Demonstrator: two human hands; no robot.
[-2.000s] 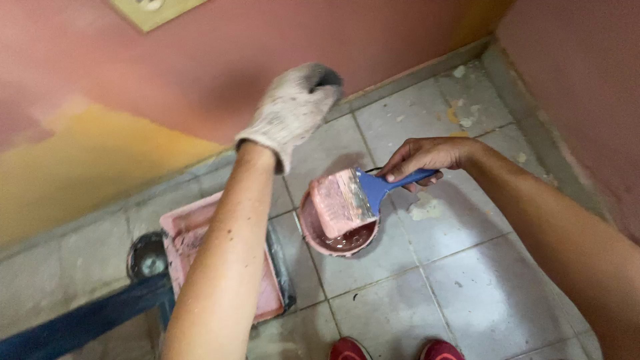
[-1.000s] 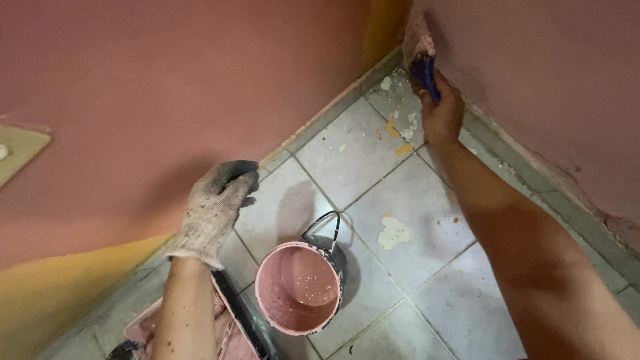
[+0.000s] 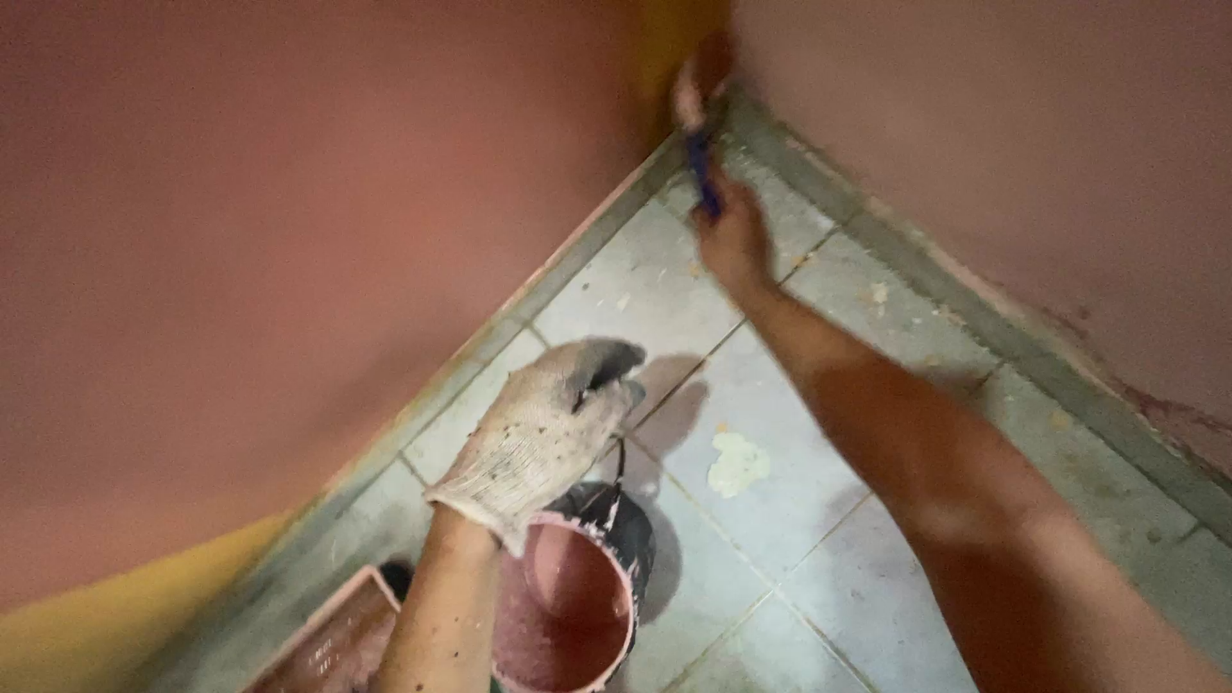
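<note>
My right hand (image 3: 736, 236) grips the blue handle of a paintbrush (image 3: 701, 159), its pink-coated bristles up at the corner where the two walls meet; motion blurs them. My left hand (image 3: 549, 423), in a paint-spotted whitish knit glove with dark fingertips, hovers over the floor just above the bucket, its fingers curled and no object visible in them. Below it stands a dark bucket (image 3: 633, 539) with pink paint inside and a pink-smeared rim. Its thin wire handle rises close to the gloved fingers; whether they touch cannot be told.
A pink-coated paint tray (image 3: 332, 630) lies at the lower left, partly behind my left forearm. The left wall (image 3: 318, 241) is pink with yellow patches, the right wall (image 3: 1011, 144) pinkish. A grey baseboard (image 3: 924, 255) runs along the tiled floor (image 3: 770, 520), which bears paint spots.
The brush has gone from over the bucket, two seconds ago, to the right wall near the corner, and now into the corner itself. My gloved left hand is now nearer the bucket's handle. The view has shifted.
</note>
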